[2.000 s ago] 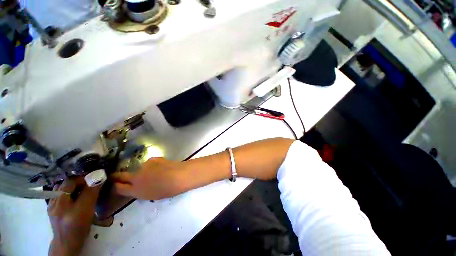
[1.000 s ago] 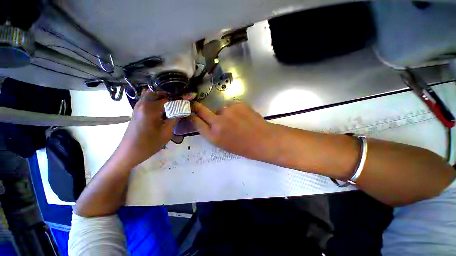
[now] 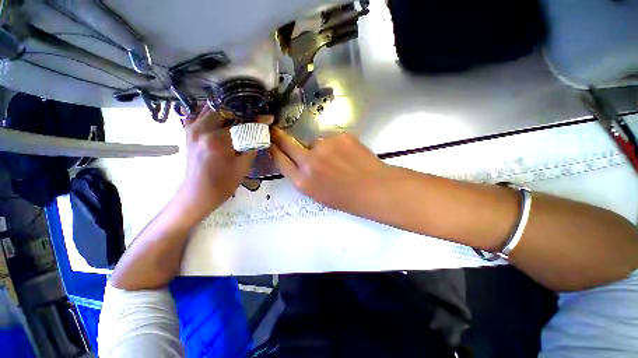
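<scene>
My left hand [image 3: 213,164] is at the sewing point, left of the white ribbed knob [image 3: 250,136], its fingertips hidden behind the machine parts. My right hand [image 3: 332,168] is just right of the knob, fingers bent and pointing toward the needle area. Dark tension discs [image 3: 243,97] sit above the knob. What the fingers hold is hidden; no workpiece shows clearly. The lit metal needle plate [image 3: 291,101] lies behind my right fingertips.
A dark pad [image 3: 467,35] lies under the machine arm. Red-handled snips [image 3: 619,133] are at the far right. A black panel stack [image 3: 96,218] sits at the table's left edge. Blue crates [image 3: 210,314] are below. A pale blurred bar crosses at left.
The view has swung from the machine's right side to straight over the sewing point, then shifted slightly. Both hands stay beside the white knob, with little visible movement.
</scene>
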